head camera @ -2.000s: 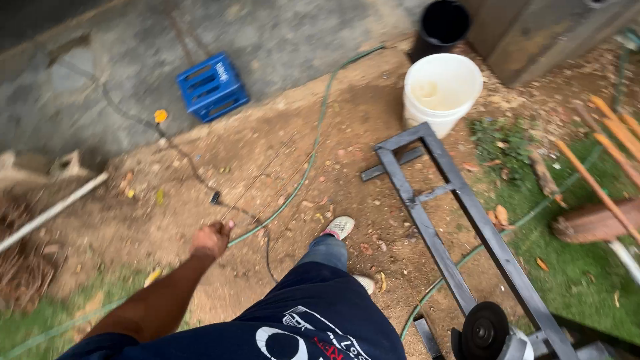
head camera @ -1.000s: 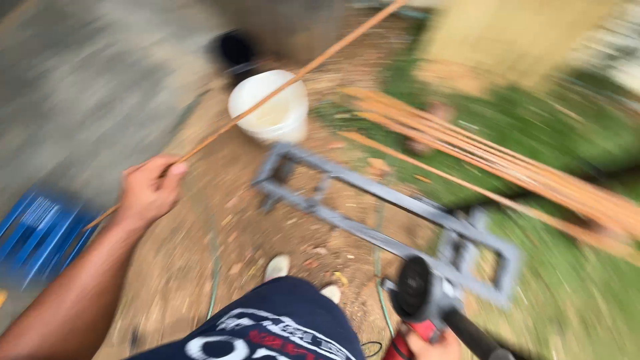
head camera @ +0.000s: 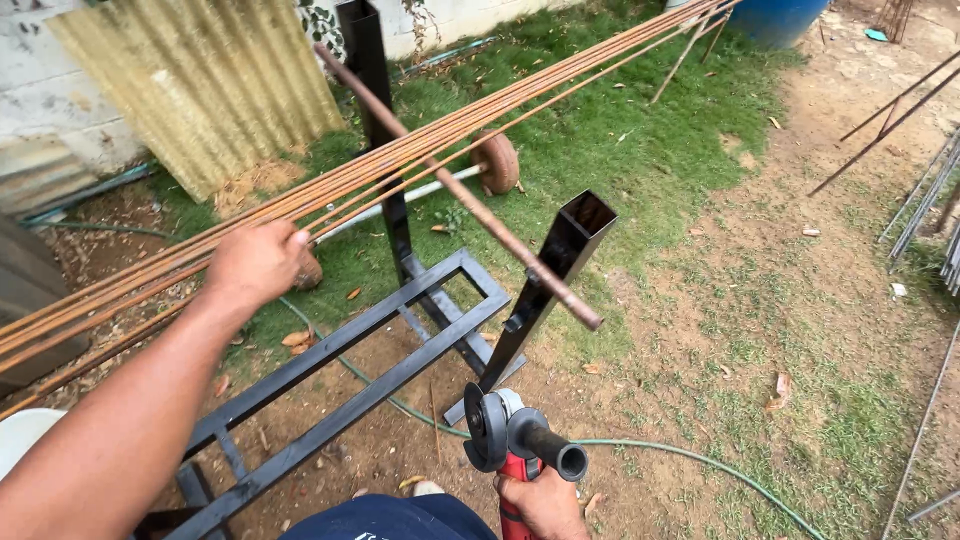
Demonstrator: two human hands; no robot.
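Several long rusty steel rods (head camera: 450, 133) run side by side from the lower left to the upper right. They lie across a thicker rusty bar (head camera: 499, 229) that slants over a black metal stand (head camera: 541, 296). My left hand (head camera: 255, 262) is closed around at least one rod on the near side of the bundle; exactly how many is hidden. My right hand (head camera: 546, 504) grips a red angle grinder (head camera: 517, 469) by its body, below the stand's near post. The grinder's disc and guard face left, and its black side handle points toward me.
A black rectangular steel frame (head camera: 360, 394) extends from the stand to the lower left. A green hose (head camera: 697, 459) crosses the ground. Behind the rods are a brown wheel (head camera: 496, 161) and a corrugated sheet (head camera: 202, 90). More metal rods (head camera: 926, 191) lie at the right, a white bucket (head camera: 28, 435) at the left.
The view has swung to the rods and stand. A second ago my left hand held one rod apart from the bundle; now it is at the bundle. The grinder remains in my right hand.
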